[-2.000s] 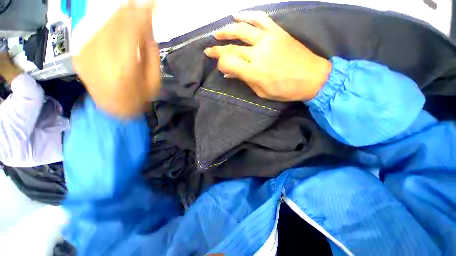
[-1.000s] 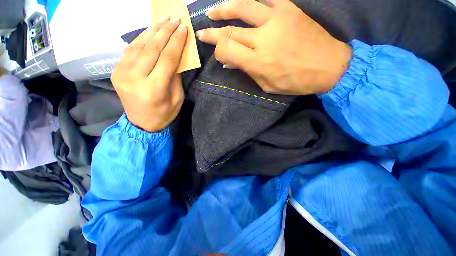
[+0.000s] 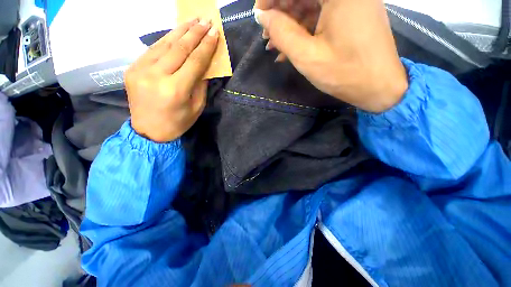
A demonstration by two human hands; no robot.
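A dark garment [image 3: 269, 134] with a yellow dashed stitch line lies over the table edge and my lap. A zipper [image 3: 239, 16] with silvery teeth runs along its top edge and shows again at the upper right. My left hand [image 3: 168, 78] lies flat with its fingers on a tan card guide [image 3: 219, 53], pressing it down over the zipper. My right hand [image 3: 342, 53] is raised at the top edge beside the zipper, thumb and fingers curled towards it. Its upper part is cut off, so I cannot tell if it grips anything. The needle area is not in view.
The white machine table [image 3: 84, 56] has ruler marks on its front edge. A grey machine part [image 3: 35, 42] stands at the upper left. Grey garments [image 3: 89, 129] hang at the left, beside a person's pale lilac sleeve [image 3: 22, 162].
My left hand came down from a blurred raised position with the card and now rests. My right hand has lifted and turned off the cloth, shifting right. More zipper shows at the upper right.
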